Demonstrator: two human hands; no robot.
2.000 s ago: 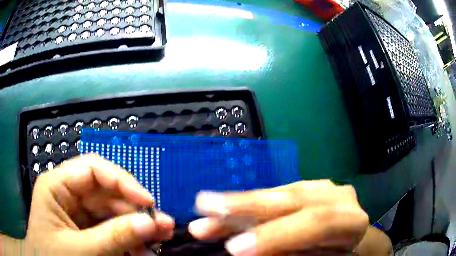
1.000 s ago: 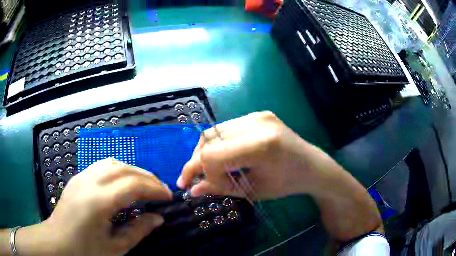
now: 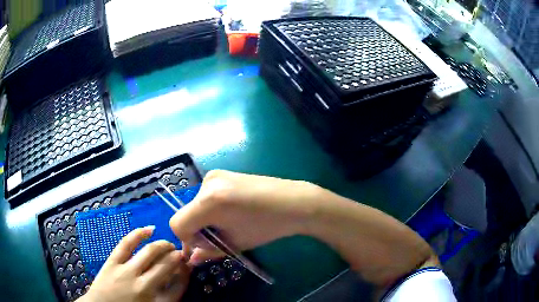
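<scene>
The near black tray (image 3: 118, 190) lies at lower left with small round components (image 3: 218, 274) in its pockets. A blue sheet (image 3: 148, 213) with rows of tiny pale dots lies across it. My right hand (image 3: 221, 203) holds silver tweezers (image 3: 255, 271) slantwise through its grip, with their points up and left over the sheet. My left hand (image 3: 142, 268) is over the tray's lower part, index finger raised over the sheet. The fingertips of both hands meet near the sheet's lower right. Anything between them is too hidden to tell.
A second black tray (image 3: 59, 138) with a white label lies at left. A tray stack (image 3: 331, 121) stands at right and another (image 3: 50, 44) at far left. Piled sheets (image 3: 162, 35), a red-orange bin (image 3: 243, 45) and clear plastic stand along the back.
The view has shifted, bringing the piled sheets and far left stack into view. My right hand came in from the right side to meet my left. My left index finger is now raised.
</scene>
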